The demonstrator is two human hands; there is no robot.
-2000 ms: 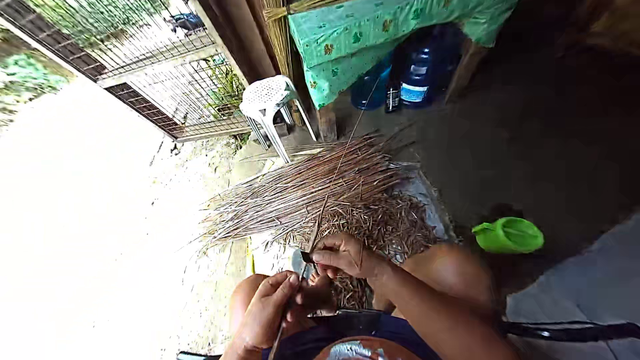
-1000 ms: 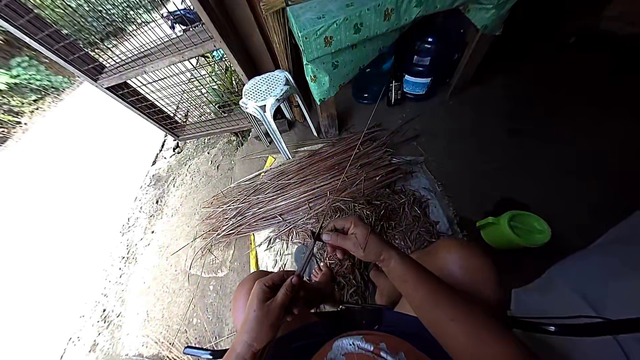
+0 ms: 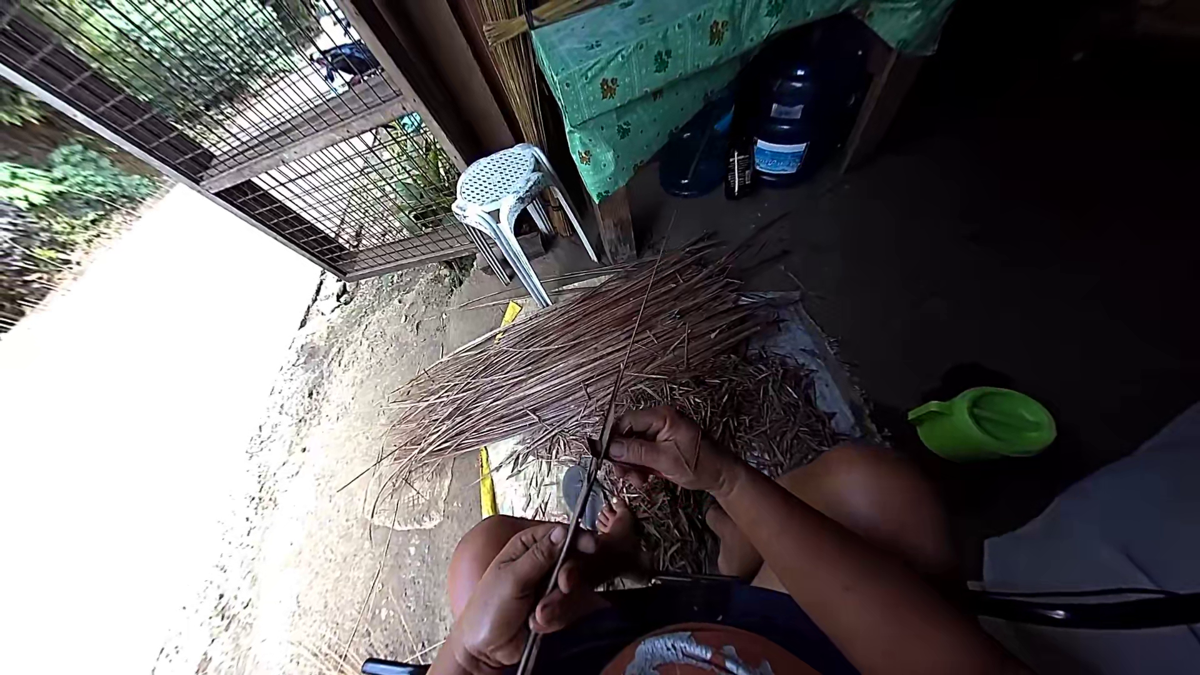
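Note:
A long thin brown stalk (image 3: 626, 361) runs slantwise across the middle of the view. Its lower part lies in the grip of my left hand (image 3: 525, 586), over my bent knee. Farther up the same stalk, my right hand (image 3: 664, 448) pinches it between thumb and fingers, along with a small dark piece whose kind I cannot tell. Beyond my hands, a big heap of thin dry stalks (image 3: 581, 347) lies on the ground. Short cut bits of stalk (image 3: 750, 412) are strewn beside it, around my feet.
A white plastic stool (image 3: 502, 183) stands behind the heap. Blue water jugs (image 3: 783, 131) and a dark bottle (image 3: 739, 173) are under a table with a green patterned cloth (image 3: 647, 80). At right sits a green plastic pitcher (image 3: 998, 424). A mesh gate (image 3: 309, 141) is at upper left.
My hands stay on a stalk in all the frames. Against one second ago, the left hand sits a little farther down from the right hand, with more of the stalk showing between them.

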